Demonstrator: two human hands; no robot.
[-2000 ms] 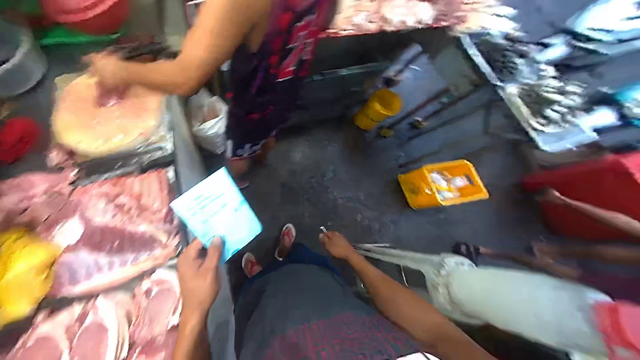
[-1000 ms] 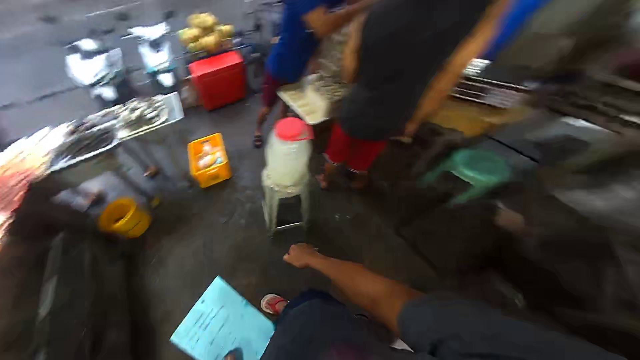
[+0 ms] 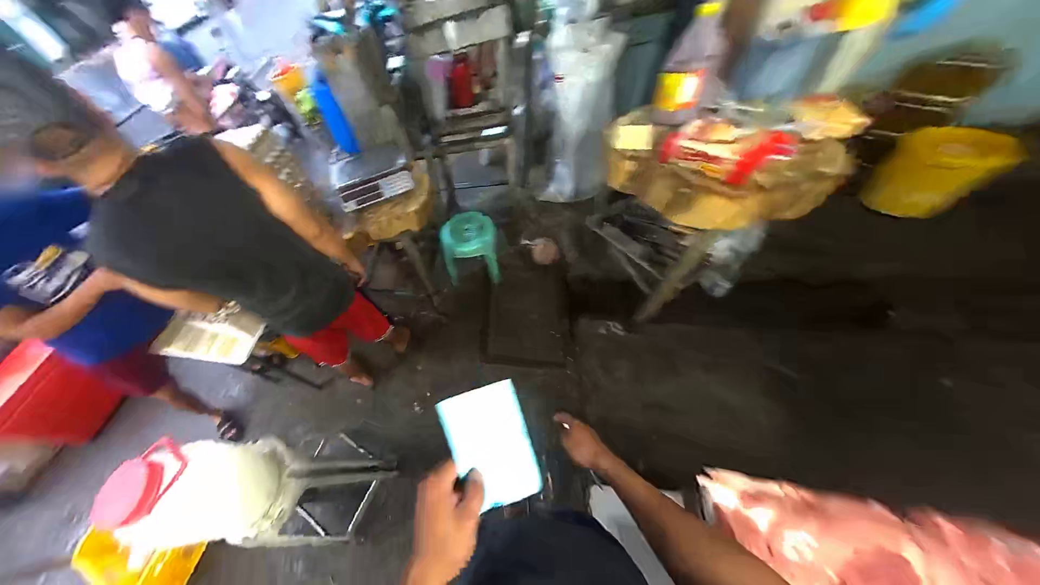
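My left hand [image 3: 448,513] grips the lower left edge of a pale blue-edged sheet of paper [image 3: 490,445], thumb on top; its face is overexposed. To the right of the paper, my right hand [image 3: 582,441] hangs over the dark floor with its fingers curled. Something small and pale shows at its fingertips, too blurred to name. Below and right of that hand lies raw meat [image 3: 861,528] on a surface.
A translucent container with a pink lid [image 3: 130,494] is at the lower left, by a stool. Two people stand at the left near a red box [image 3: 53,390]. Ahead are a green plastic stool [image 3: 470,242], a digital scale [image 3: 378,188], a wooden table [image 3: 723,191] and a yellow tub [image 3: 942,169].
The view has swung far to the right, from the meat counter to the green stool and wooden table. The paper is in my left hand in the earlier frames too.
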